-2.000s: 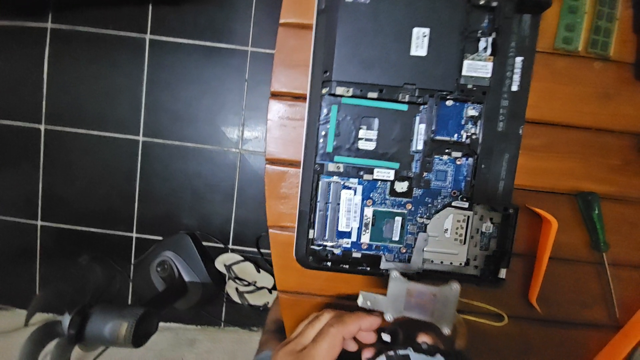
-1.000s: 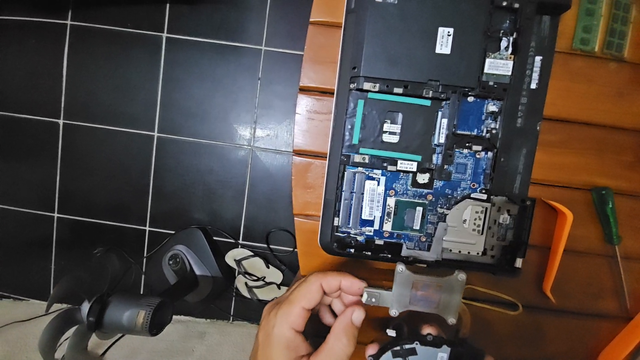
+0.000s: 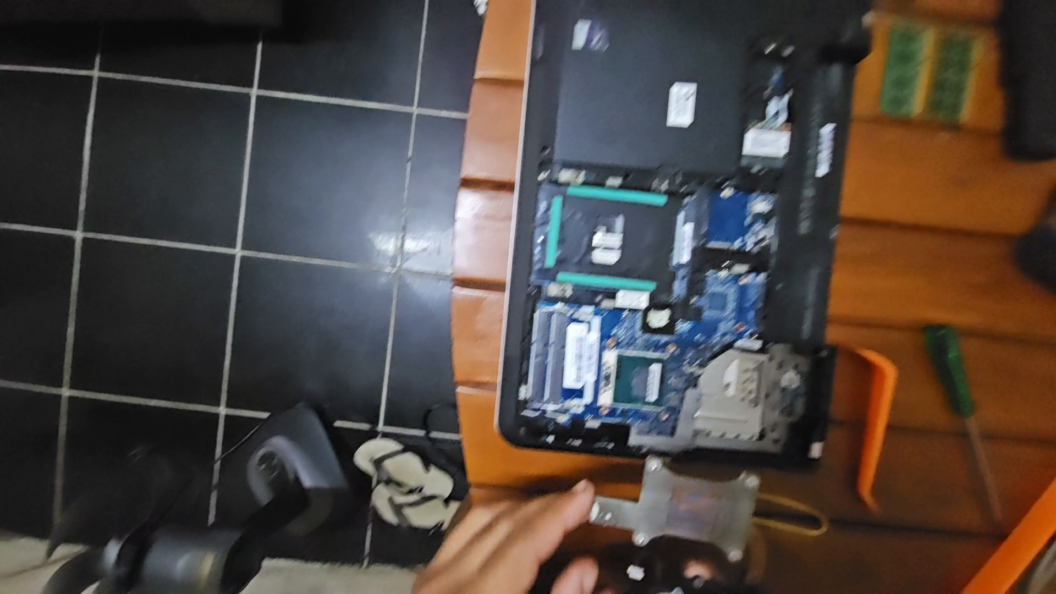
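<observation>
My left hand (image 3: 511, 540) is at the bottom, index fingertip at the tab of a metal laptop heat sink plate (image 3: 701, 507), thumb lower beside the black fan part (image 3: 639, 569). It seems to grip this cooler assembly. A blurred patch of skin (image 3: 700, 569) shows by the fan, perhaps my right hand; its grip is hidden. Just above lies an opened laptop base (image 3: 652, 99), underside up, with a blue motherboard (image 3: 685, 342), a processor (image 3: 641, 379), memory slots (image 3: 551, 355), and teal strips (image 3: 615, 195) around a black bay.
On the slatted wooden table (image 3: 899, 190) lie a green-handled screwdriver (image 3: 950, 371), an orange curved tool (image 3: 881, 421), two green memory modules (image 3: 903, 70) and a yellowish loop (image 3: 796, 511). An orange edge (image 3: 1019, 544) crosses the lower right. On the tiled floor are flip-flops (image 3: 408, 487) and a fan (image 3: 177, 561).
My left thumb and index finger, pinched together at the heat sink's tab a second ago, are now farther apart. The view has shifted and blurred.
</observation>
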